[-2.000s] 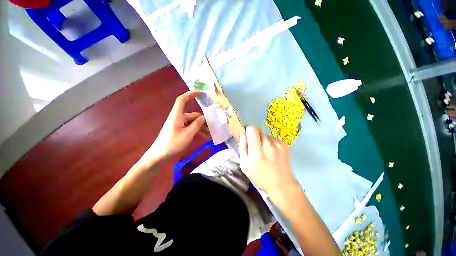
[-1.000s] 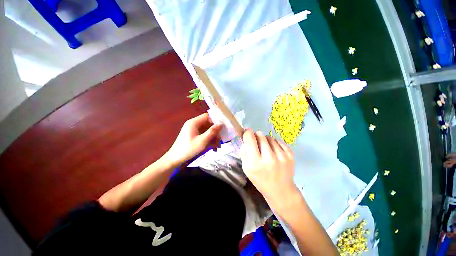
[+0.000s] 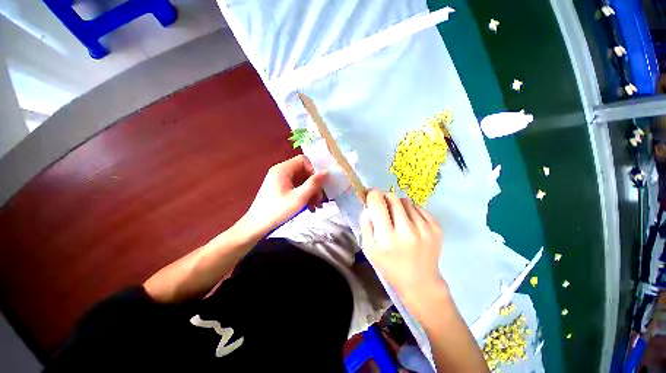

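Note:
My right hand (image 3: 402,237) grips the lower end of a narrow brown cardboard piece (image 3: 330,143), tilted nearly on edge at the table's near side. My left hand (image 3: 296,191) is beside it, its thumb and fingertips pinching the edge of a pale translucent film (image 3: 326,166). A green leaf-like bit (image 3: 300,137) sticks out at the table edge, left of the cardboard. A dense pile of small yellow parts (image 3: 419,162) lies beyond the cardboard, with dark tweezers (image 3: 454,148) at its far side.
A white bottle (image 3: 507,124) lies at the teal table edge. Paler yellow-and-white pieces (image 3: 507,342) lie at the lower right. The green conveyor belt (image 3: 540,95) carries spaced small pieces, with a metal rail (image 3: 593,109) beyond. A blue stool (image 3: 109,23) stands on the floor at upper left.
The cardboard has turned more on edge since the first frame. The left hand has moved down along the film, away from the green bit. The right hand keeps its hold.

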